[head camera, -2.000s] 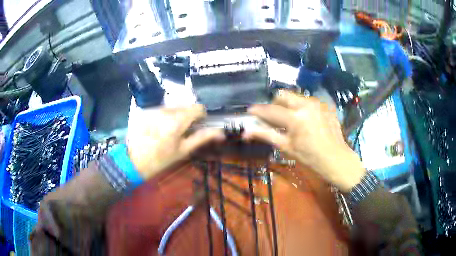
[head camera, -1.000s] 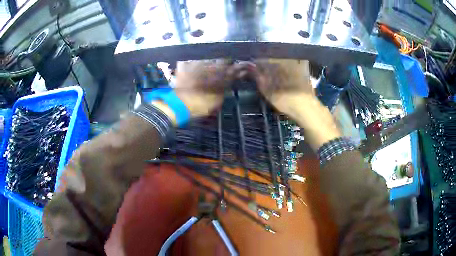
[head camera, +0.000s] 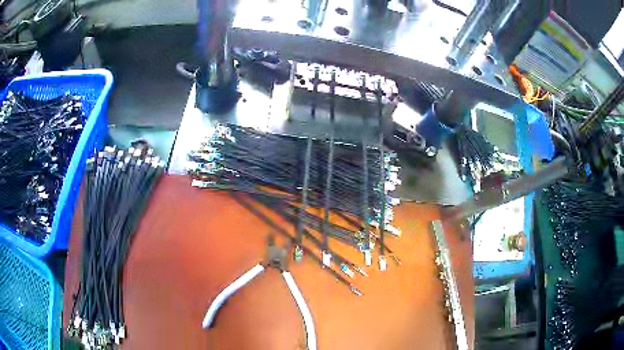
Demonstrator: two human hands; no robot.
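Observation:
Several black cables (head camera: pixel 331 157) run from the slotted metal mould (head camera: pixel 342 82) under the machine plate down toward me. Their silver ends hang over the reddish-brown mat (head camera: pixel 185 273). They cross over a wide heap of black cables (head camera: pixel 267 154) lying crosswise. Open pliers (head camera: pixel 277 258) with white handles lie mid-mat. A neater cable bundle (head camera: pixel 113 232) lies at the left. A narrow silver bar (head camera: pixel 448 284) lies at the right edge of the mat. Neither of my hands is in view.
A blue basket (head camera: pixel 92 130) heaped with cables stands at the left, with a lighter blue basket (head camera: pixel 44 287) below it. The thick machine plate (head camera: pixel 383 41) spans the top between round columns. The light blue control panel (head camera: pixel 523 225) is at the right.
Both hands have left the mould area and the picture. The cables they held now lie in the mould. The view has turned, showing more of the left cable bundle and the silver bar.

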